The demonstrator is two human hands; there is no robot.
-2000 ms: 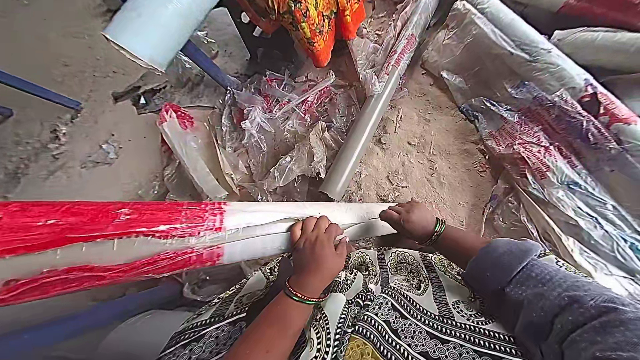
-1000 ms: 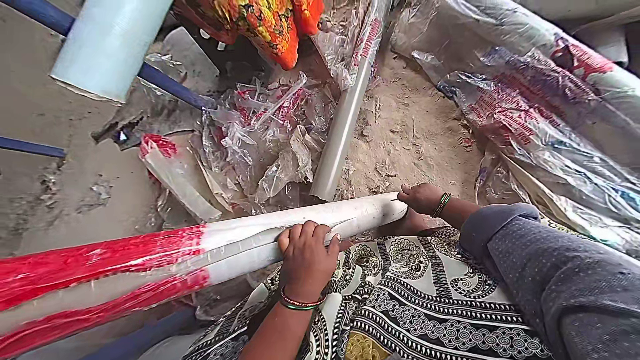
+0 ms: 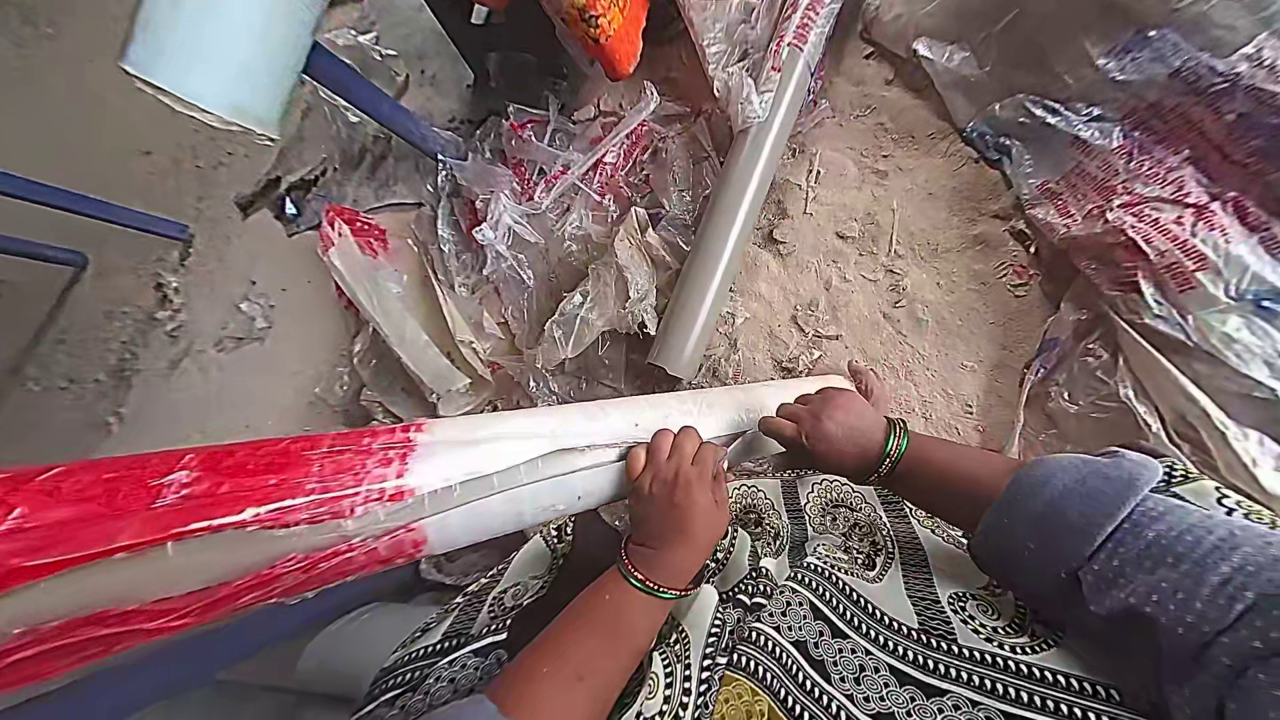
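Observation:
A long roll (image 3: 560,425) wrapped in plastic film lies across my lap, its left part red and its right part white. Along its side runs a lengthwise gap or fold with a greyish layer inside. My left hand (image 3: 682,500) grips the lower edge of the white part, fingers bent over the fold. At the roll's right end, my right hand (image 3: 835,430) holds the end edge, with its fingertips partly hidden. Both wrists carry bangles. Patterned cloth (image 3: 850,560) covers my lap beneath the roll.
Crumpled clear plastic film (image 3: 570,220) lies on the dusty ground ahead. A grey tube (image 3: 735,225) points toward the roll. Printed plastic wrapping (image 3: 1130,200) lies at right. Blue metal bars (image 3: 375,100) and a pale blue cylinder (image 3: 225,60) stand at left; orange cloth (image 3: 605,30) hangs at top.
Since one second ago my right hand has turned over the roll's end, and the gap near it shows wider. My left hand remains on the lower edge.

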